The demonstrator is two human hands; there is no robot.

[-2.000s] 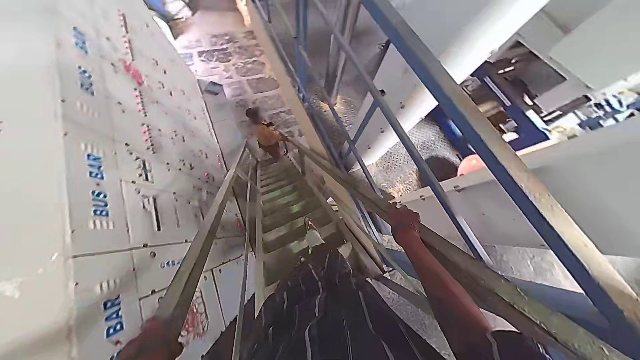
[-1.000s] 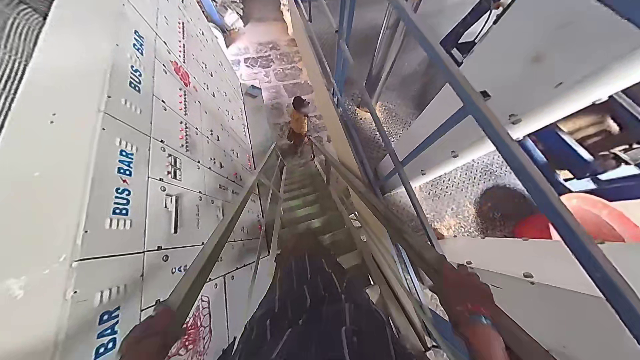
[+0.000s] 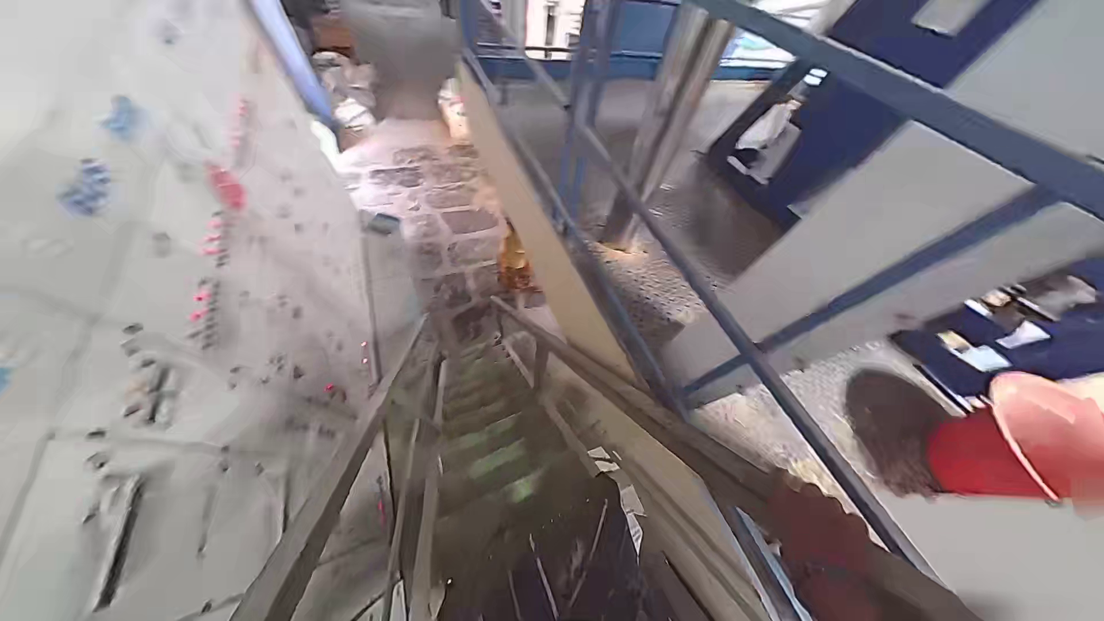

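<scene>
In the head view my right hand (image 3: 819,535) is closed around the right handrail (image 3: 681,444) of a steep metal staircase, at the lower right. My left hand is out of view; the left handrail (image 3: 345,474) runs down from the bottom edge with no hand visible on it. Between the rails the narrow stair treads (image 3: 492,431) descend, blurred and dim. Dark striped clothing (image 3: 561,561) on my own body covers the nearest steps.
Grey electrical cabinets (image 3: 172,302) with red indicators stand along the left. A stone-paved floor (image 3: 448,198) lies at the stair's foot, with an orange-clad figure (image 3: 516,263) partly hidden beside the stairs. Blue railings (image 3: 707,302) and a red bucket (image 3: 983,453) are on the right.
My left hand, on the left rail in both earlier frames, has dropped out of view. The figure below is now mostly hidden behind the stair's side. The view has shifted, showing more red bucket.
</scene>
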